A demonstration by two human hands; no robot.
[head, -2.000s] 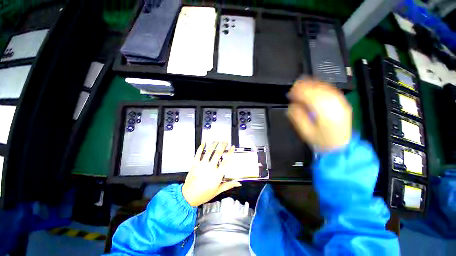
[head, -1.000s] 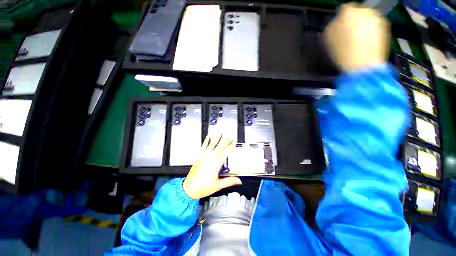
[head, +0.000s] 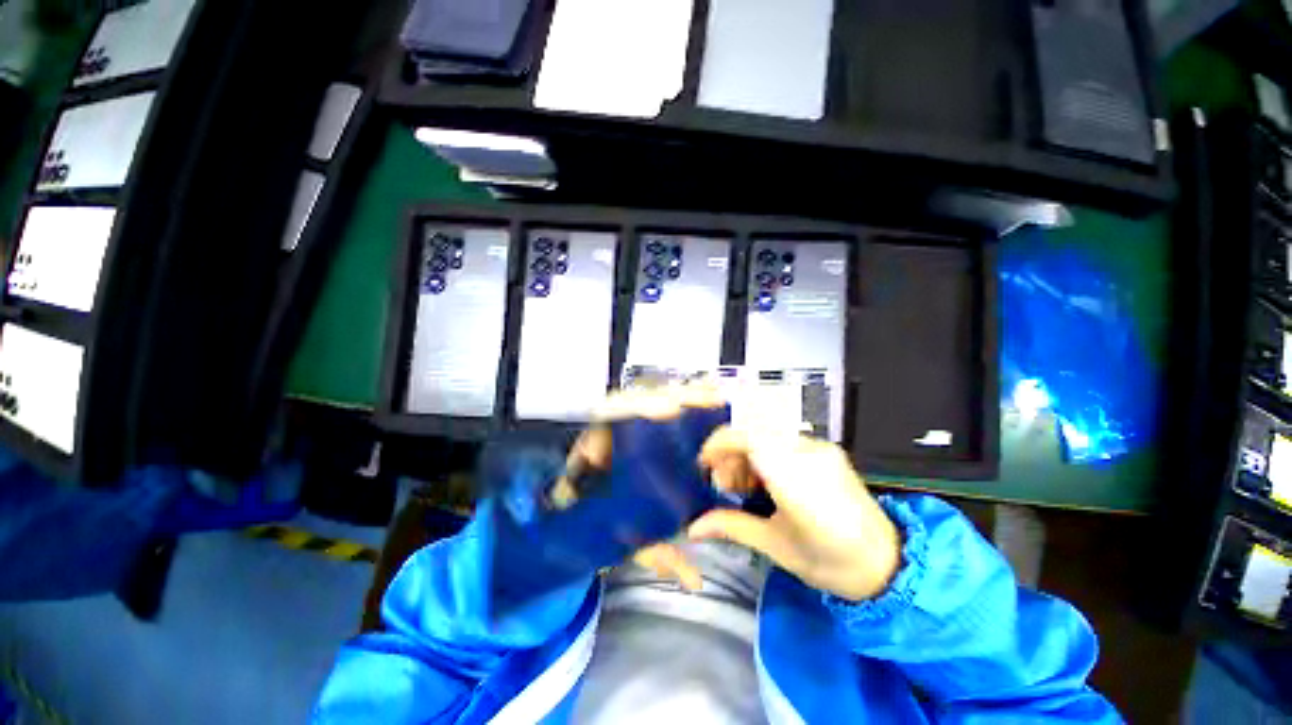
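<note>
A blurred dark blue, phone-sized panel is held tilted over my lap, in front of the phone tray. I cannot tell whether it is a cover or film. My left hand holds it from behind, mostly hidden by it. My right hand grips its right end with bent fingers. An open phone lies crosswise on the tray's front part, partly hidden by my hands. Four slots hold grey covered phones with camera rings at the top; the fifth slot, at the right, holds only a small pale piece.
The cover tray behind holds dark, white and grey panels. Crumpled blue film lies right of the phone tray. Stacked trays with silver panels stand at left. A side tray of open phones is at far right.
My right hand has come back from the cover tray to over my lap. My left hand has left the open phone. Both now hold the dark blue panel. The view has shifted.
</note>
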